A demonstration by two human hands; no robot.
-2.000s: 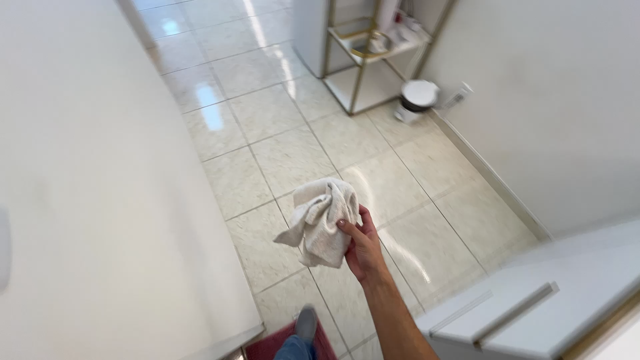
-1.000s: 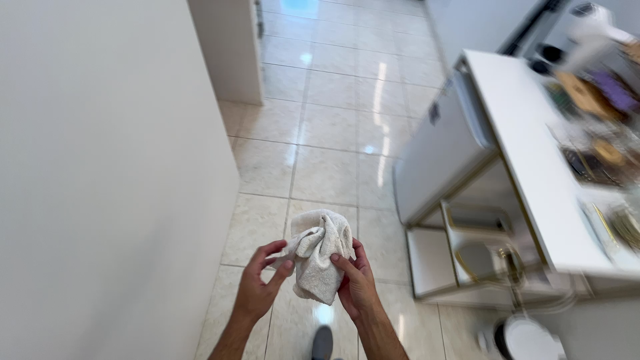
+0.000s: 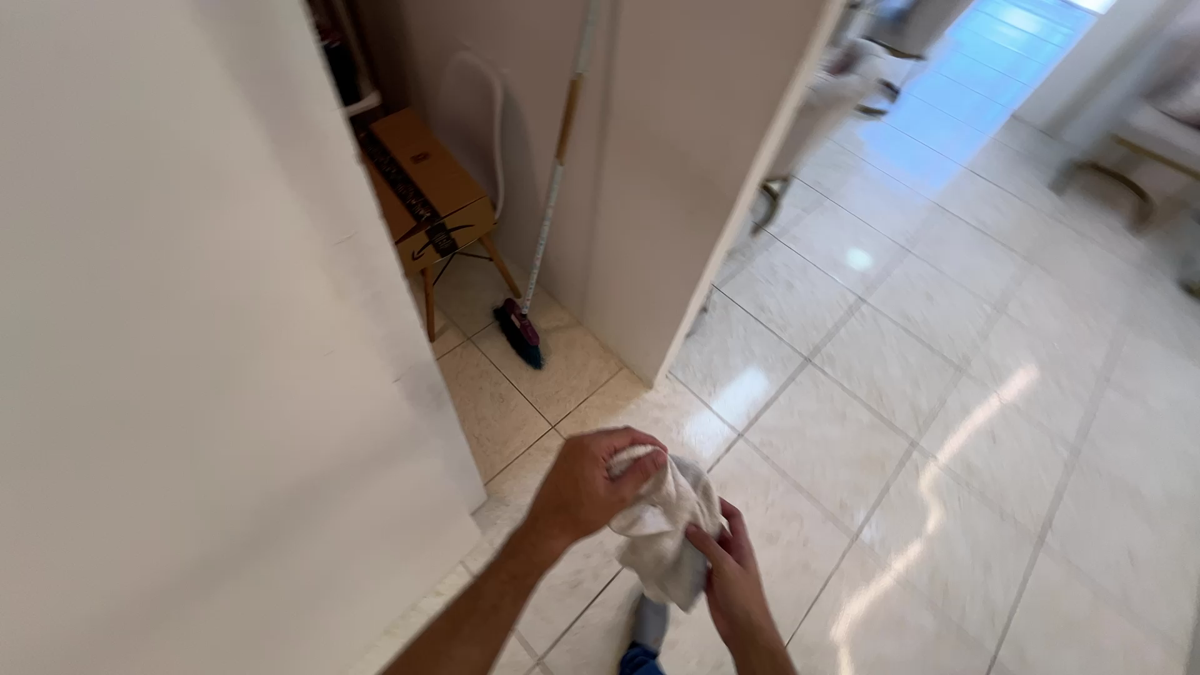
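A crumpled whitish cloth (image 3: 664,534) is held between both hands at the lower middle of the head view. My left hand (image 3: 595,478) grips its upper left part, with the fingers curled over the top edge. My right hand (image 3: 729,558) holds the right side of the cloth, thumb on the front of it. Below the cloth, part of my own foot in a grey sock or shoe (image 3: 649,619) shows above the tiled floor (image 3: 872,422).
A white wall (image 3: 234,375) fills the left. In a recess beyond it, a broom (image 3: 520,333) leans near a cardboard box (image 3: 431,187) resting on a chair with wooden legs. A partition wall (image 3: 694,169) ends near the middle. Blurred chairs (image 3: 816,112) stand beyond.
The view has swung to the recess with the broom. Two seconds ago only my right hand was seen holding the cloth; now my left hand grips it too, higher up than my right.
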